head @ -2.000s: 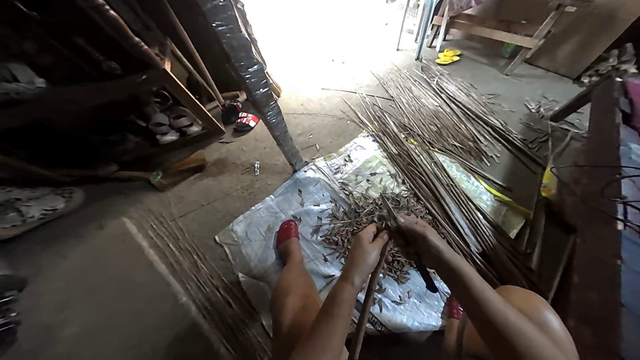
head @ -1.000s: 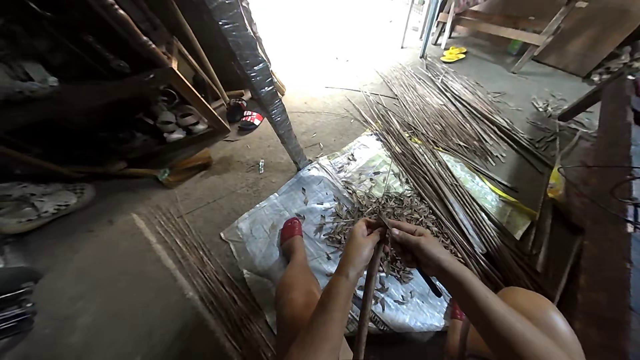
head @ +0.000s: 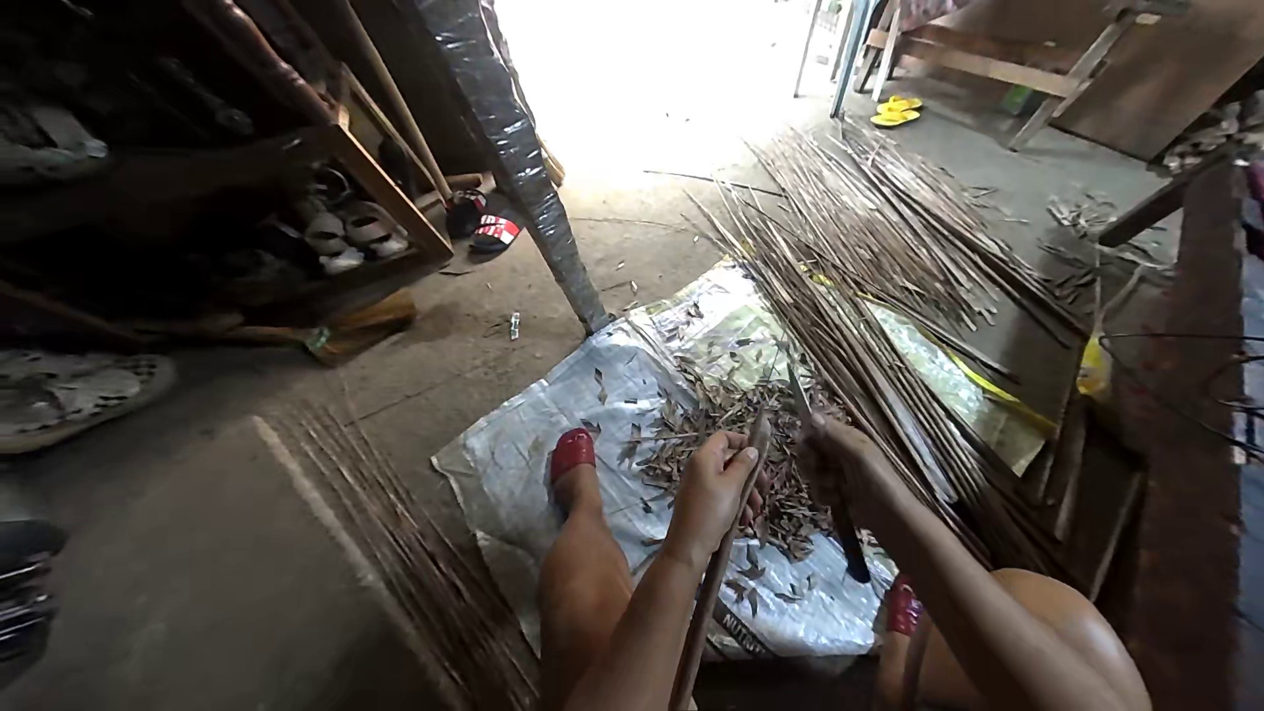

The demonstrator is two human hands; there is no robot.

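My left hand is closed around a long brown stalk, near its top end. The stalk runs down between my legs. Just to the right, my right hand grips a knife; its blade points up and its dark handle end shows below the hand. The blade is apart from the stalk. Beneath both hands lies a heap of brown shavings or chips on a flattened woven plastic sack.
Long thin stalks lie in a pile on the right, more at lower left. A plastic-wrapped post stands ahead. A shoe shelf is at left, a wooden beam at right. Yellow slippers lie farther back.
My hands, close together at the stalk's top one second ago, are now apart. My right hand has moved right, and the knife blade shows plainly above it.
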